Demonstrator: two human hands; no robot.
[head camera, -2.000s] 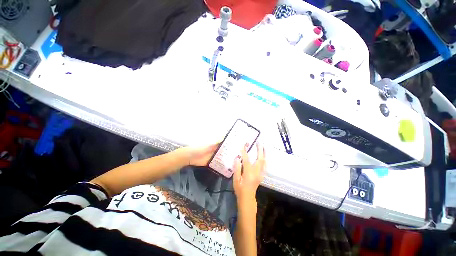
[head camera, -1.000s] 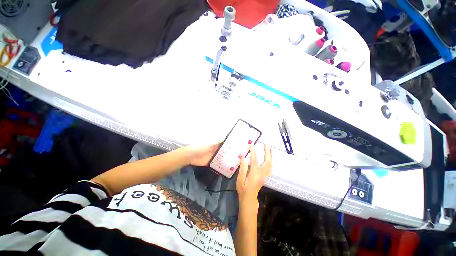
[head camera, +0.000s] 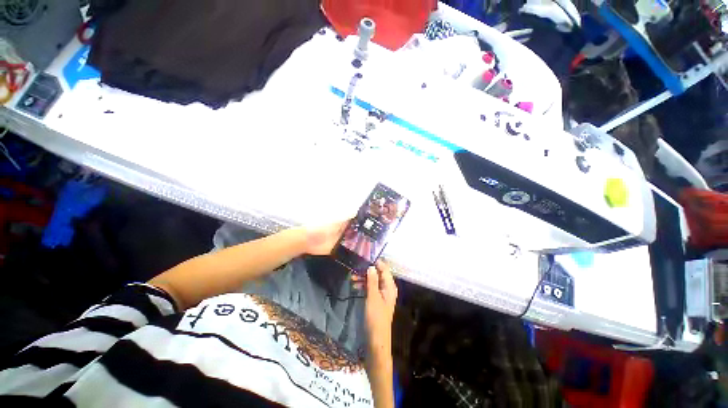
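A smartphone (head camera: 373, 227) with a dark, multicoloured picture on its screen is held tilted over the front edge of the white sewing table. My left hand (head camera: 326, 237) grips its left long side. My right hand (head camera: 378, 280) is at the phone's lower right end, with fingers bent and touching or very near its edge; whether it grips the phone is unclear. Slim tweezers or snips (head camera: 445, 210) lie on the table right of the phone. The presser foot and needle area (head camera: 357, 137) of the sewing machine is behind the phone, with no cloth under it.
The white machine head (head camera: 431, 119) with its black control panel (head camera: 527, 199) runs to the right. A dark cloth pile (head camera: 199, 48) lies at back left, red fabric (head camera: 379, 17) behind. Thread cones (head camera: 488, 77) stand behind the machine. A switch box (head camera: 555, 285) is at the right edge.
The phone's screen has gone from a light page to a dark picture. My right hand has moved from over the screen down and left to the phone's lower end. The view has shifted slightly.
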